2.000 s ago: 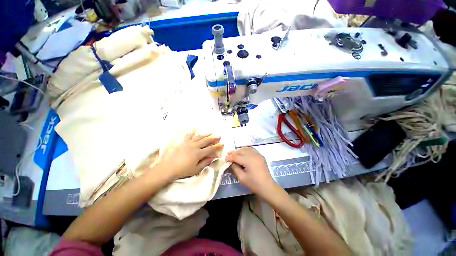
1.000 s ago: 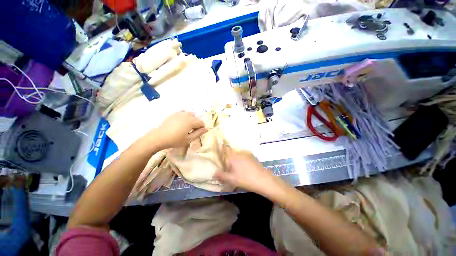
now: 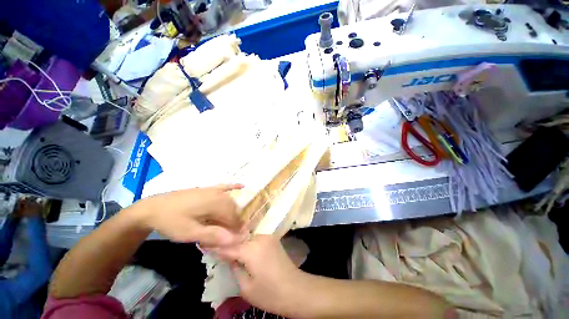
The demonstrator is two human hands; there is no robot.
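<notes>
My left hand (image 3: 196,215) and my right hand (image 3: 265,265) meet at the table's front edge. Both are closed on a cream cloth piece (image 3: 284,202), which stretches in folds from my fingers up towards the needle area (image 3: 340,118). Part of the cloth hangs below the table edge. The exact grip is partly hidden by the fingers. A cream cloth stack (image 3: 209,134) with a dark-blue tag (image 3: 200,100) lies left of the needle. The white sewing machine (image 3: 418,59) stands at the right.
Red-handled scissors (image 3: 419,146), pale-lavender strips (image 3: 474,168) and a black flat rectangle (image 3: 539,159) lie at the right. Crumpled cream cloth (image 3: 455,261) hangs below the table edge. A grey box with a fan (image 3: 59,162) and another person's arm (image 3: 28,249) are at the left.
Both hands have moved towards the wearer and down to the table's front edge, drawing the cloth with them into a long stretch. The view has shifted left.
</notes>
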